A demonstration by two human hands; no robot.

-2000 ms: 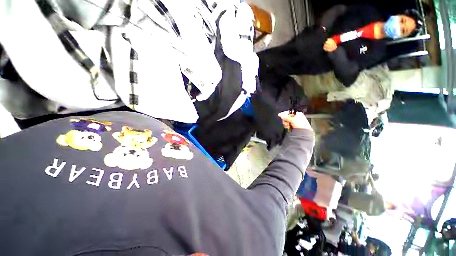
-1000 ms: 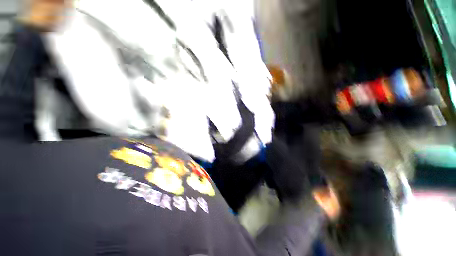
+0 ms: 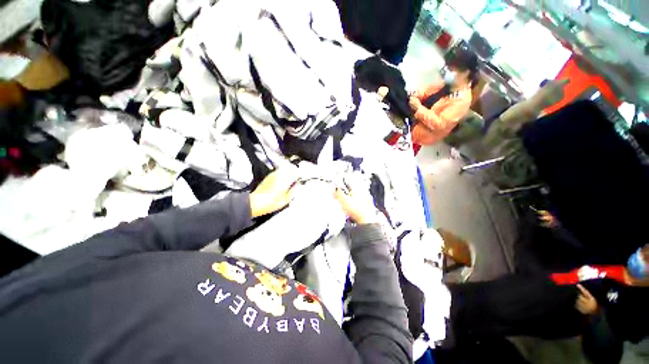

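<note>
A white garment with black parts [image 3: 285, 231] hangs between my two hands, in front of my dark grey sweatshirt. My left hand [image 3: 273, 193] grips its edge from the left. My right hand [image 3: 356, 205] pinches the cloth on the other side, a short way apart. The fingertips of both hands are partly lost in bright folds. I cannot see any needle or tool. A large heap of white, grey and black garments [image 3: 249, 67] lies right behind my hands.
Shiny black plastic or fabric [image 3: 103, 43] lies at the upper left. A blue edge [image 3: 425, 195] and a round tan stool [image 3: 455, 250] are at the right. A person in orange [image 3: 445, 114] sits beyond the heap; a masked person in black stands lower right.
The view has swung toward the garment heap. My right hand was out to the right, away from the cloth, and now grips the garment. My left hand now also holds it, near the middle.
</note>
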